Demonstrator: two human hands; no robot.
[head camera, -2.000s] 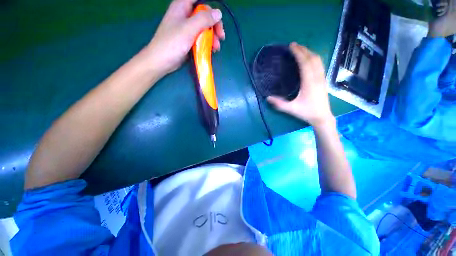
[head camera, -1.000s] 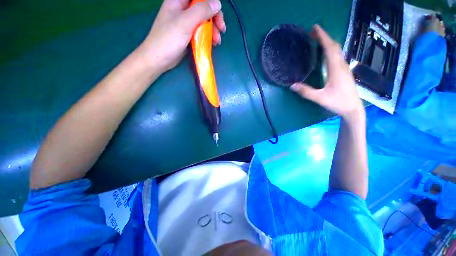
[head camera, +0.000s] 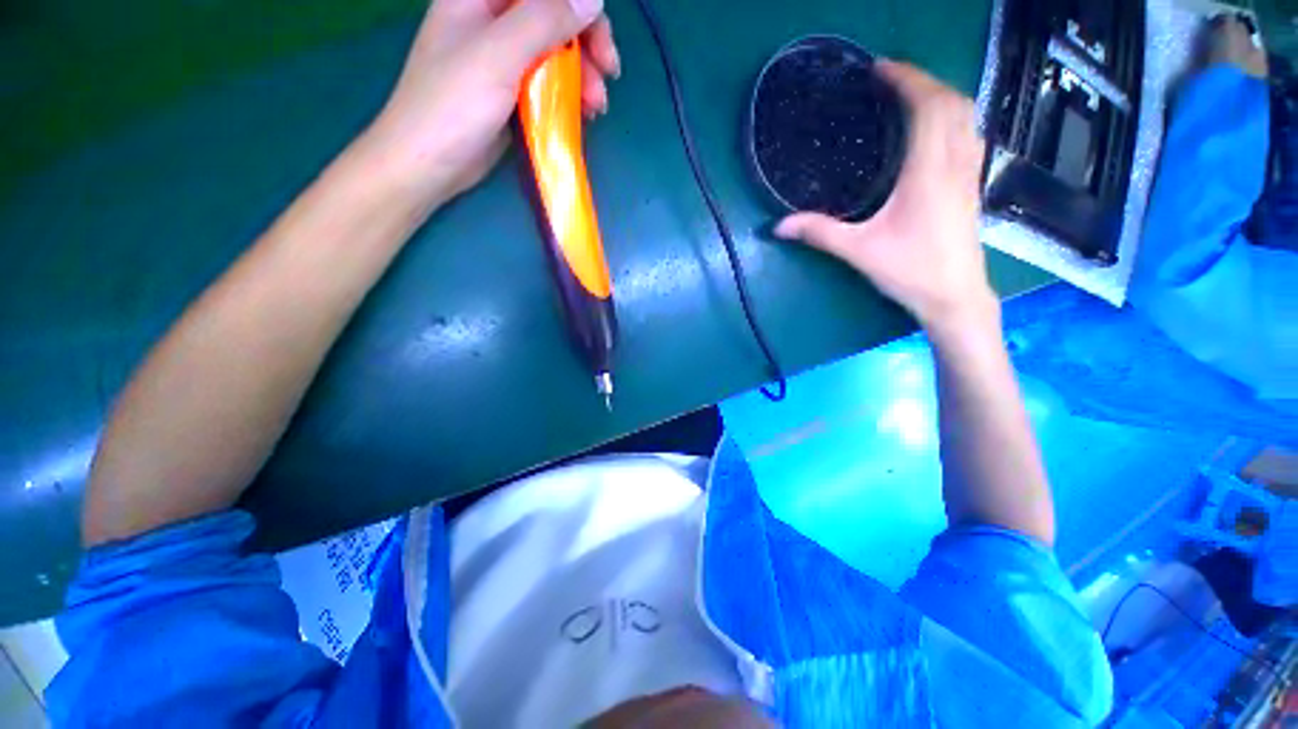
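Note:
My left hand (head camera: 477, 71) grips an orange and black electric screwdriver (head camera: 570, 178), cut off by the top edge; its thin metal tip points down over the green bench. My right hand (head camera: 925, 200) is curved around the right side of a round black dish (head camera: 826, 128), with the fingers at its upper right rim and the thumb at its lower rim. Tiny light specks show on the dish; single screws cannot be made out.
A thin black cord (head camera: 705, 192) runs between screwdriver and dish to the front edge of the green bench (head camera: 356, 385). At the right, a black housing (head camera: 1068, 128) lies on a silvery sheet (head camera: 1156, 143). Another person's blue sleeve (head camera: 1203, 185) and hand are beside it.
The dish has shifted away from me. My right hand was spread beside it a second ago and has closed in around its rim. My left hand and the screwdriver have shifted slightly left.

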